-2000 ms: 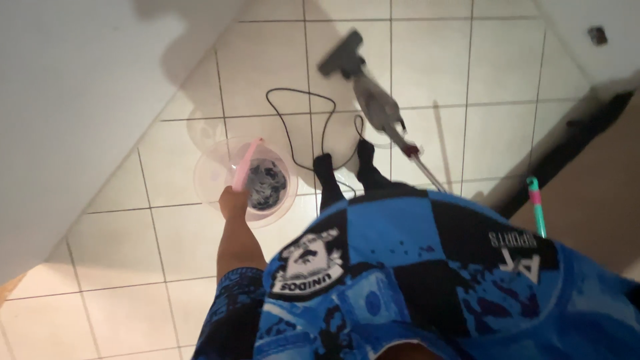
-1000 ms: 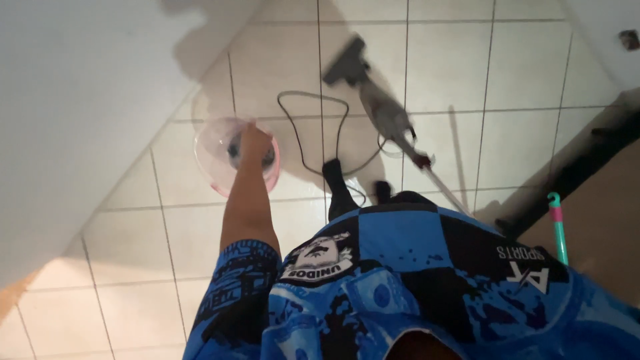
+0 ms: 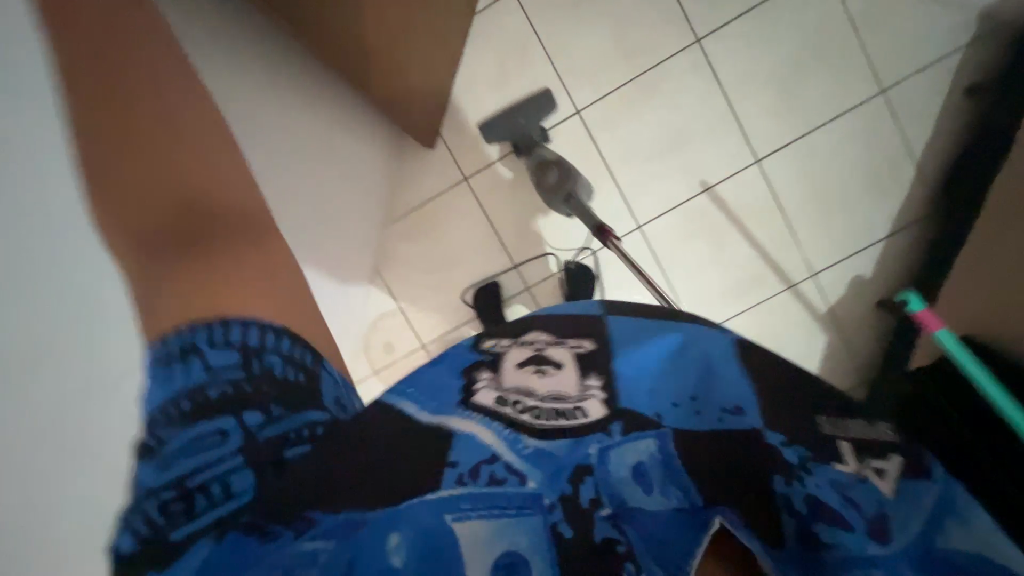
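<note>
My left forearm reaches up past the top left edge, so my left hand is out of view. My right hand does not show either. In front of my feet an upright stick vacuum cleaner (image 3: 560,180) leans with its grey floor head (image 3: 518,120) on the tiles and its metal tube (image 3: 640,272) running down behind my shirt. A thin dark cord (image 3: 512,268) lies around my black-clad feet. At the right, a turquoise pole (image 3: 972,368) with a pink band stands at a slant; what it belongs to is hidden.
White wall (image 3: 280,144) runs close along my left side, with a brown panel (image 3: 384,56) whose corner points toward the vacuum's floor head. Light tiles (image 3: 744,104) cover the floor. A dark, blurred long object (image 3: 952,184) lies along the right side.
My left arm has lifted away from the pink-rimmed basin, where my hand was, and now reaches up along the wall. The view has turned, and the basin is out of sight.
</note>
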